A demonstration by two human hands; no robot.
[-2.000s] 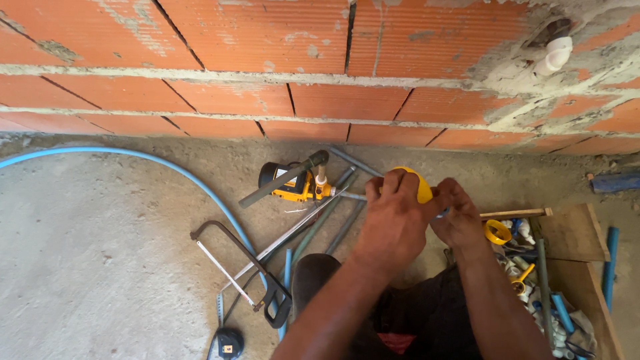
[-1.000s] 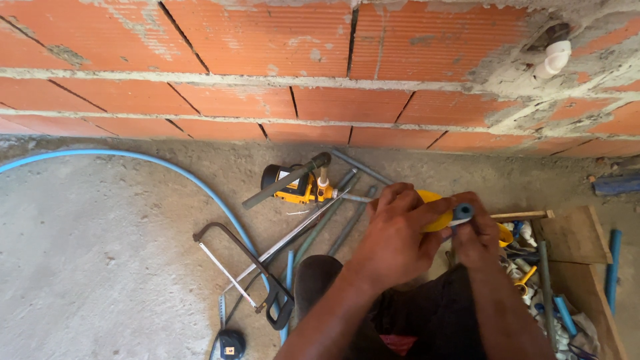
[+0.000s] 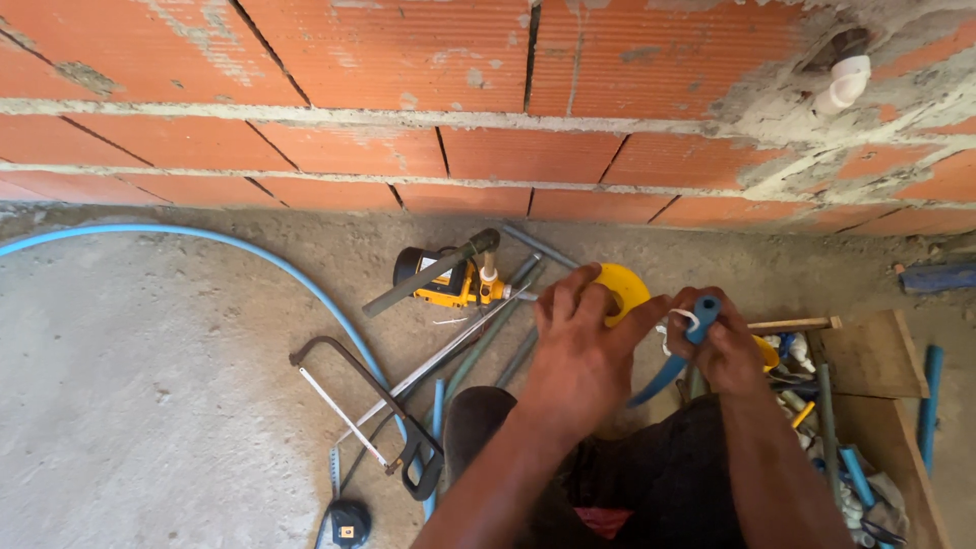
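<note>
My left hand (image 3: 591, 343) grips a yellow spool of thread-seal tape (image 3: 627, 288) by its rim. Close beside it on the right, my right hand (image 3: 717, 335) holds a blue plastic pipe (image 3: 666, 377) near its end, whose round opening faces up toward me. A strip of white tape (image 3: 686, 314) hangs loosely at the pipe's end, between the two hands. The lower part of the pipe curves down to the left, above my dark trousers. My fingers partly cover the spool.
A yellow-and-black water pump (image 3: 450, 282) stands by the brick wall (image 3: 488, 152). Left of my knee lie a hacksaw (image 3: 358, 396), grey pipes (image 3: 488, 347), a long blue hose (image 3: 297, 282) and a tape measure (image 3: 351, 523). A wooden box (image 3: 888, 435) of fittings is at right; a white elbow (image 3: 846, 84) protrudes from the wall.
My hands, together around the spool and pipe before, have moved apart. The spool now shows more fully in my left hand, and more of the blue pipe is visible in my right.
</note>
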